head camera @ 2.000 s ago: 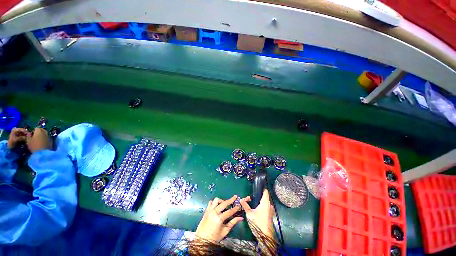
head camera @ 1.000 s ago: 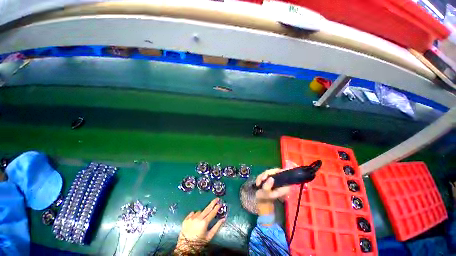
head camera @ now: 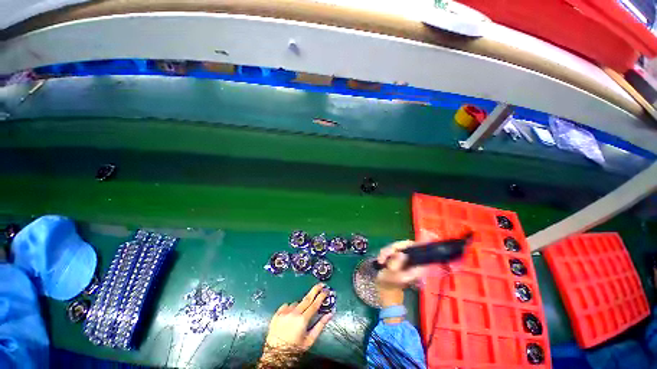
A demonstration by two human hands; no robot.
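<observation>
My left hand (head camera: 294, 326) lies on the green bench with its fingers on a round unit (head camera: 326, 299). My right hand (head camera: 395, 272) holds a black electric screwdriver (head camera: 434, 252), lying nearly level above the screw pile (head camera: 367, 281) and the left edge of the red tray; hand and tool are slightly blurred. Several round units (head camera: 319, 245) lie in a cluster beyond my left hand. Loose small metal parts (head camera: 204, 307) lie left of it.
Red tray (head camera: 475, 288) with a column of round units; second red tray (head camera: 598, 288) to its right. Stacked metal parts (head camera: 130, 288), a blue cap (head camera: 54, 256) and a person's blue sleeve (head camera: 20, 317) at left. Conveyor belt (head camera: 238, 205) beyond. White shelf frame (head camera: 288, 61) above.
My right hand has moved the screwdriver from beside my left hand to the right, over the screws and tray edge. My left hand stays on a unit. The view has shifted right.
</observation>
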